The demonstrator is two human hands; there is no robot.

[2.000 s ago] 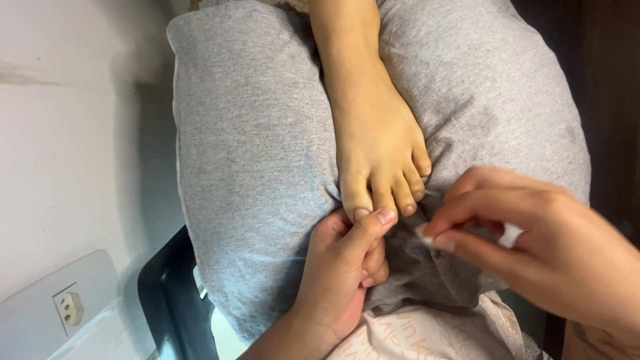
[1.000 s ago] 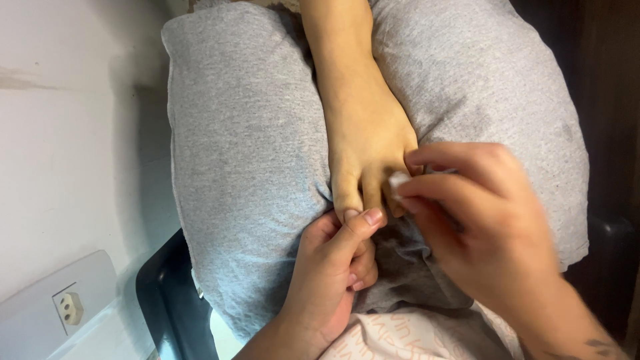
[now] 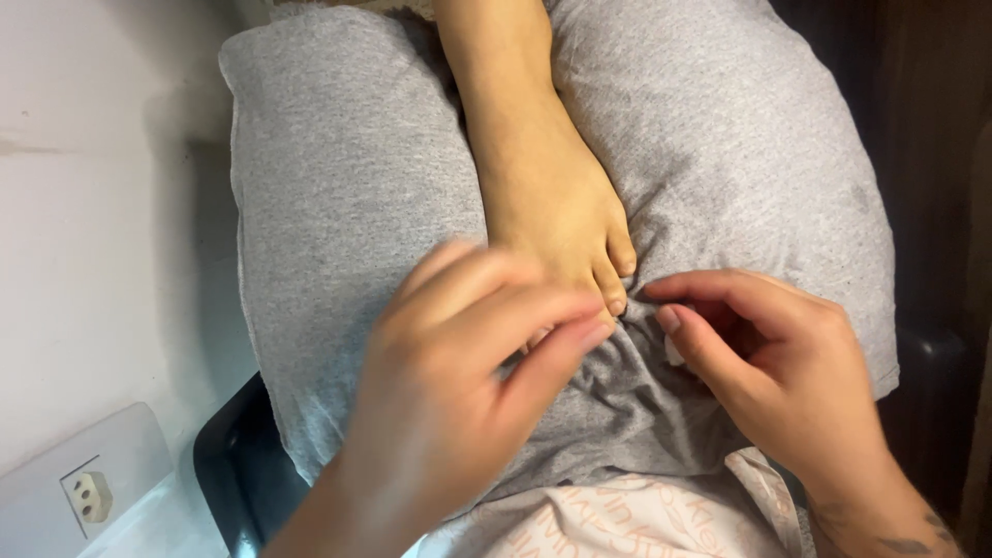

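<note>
A person's bare foot (image 3: 542,178) rests between my two thighs, which are covered in grey knit fabric (image 3: 356,139). My left hand (image 3: 457,356), blurred, is over the big-toe side of the foot and hides the toes there; its thumb and forefinger come close together, and whether they hold anything is too blurred to tell. To the right of the toes is my right hand (image 3: 775,356), thumb and forefinger a little apart. A small white piece (image 3: 673,350), perhaps cotton, shows under its thumb, held against the curled fingers.
At the lower left, a wall power outlet (image 3: 93,496) sits in a white plate beside the white wall (image 3: 70,232). A black chair part (image 3: 240,457) shows beside my left leg. Printed light fabric (image 3: 604,519) covers my lap at the bottom.
My left hand has let go of the big toe, which it held in both earlier frames, and has risen over the foot. My right hand has moved right, away from the toes.
</note>
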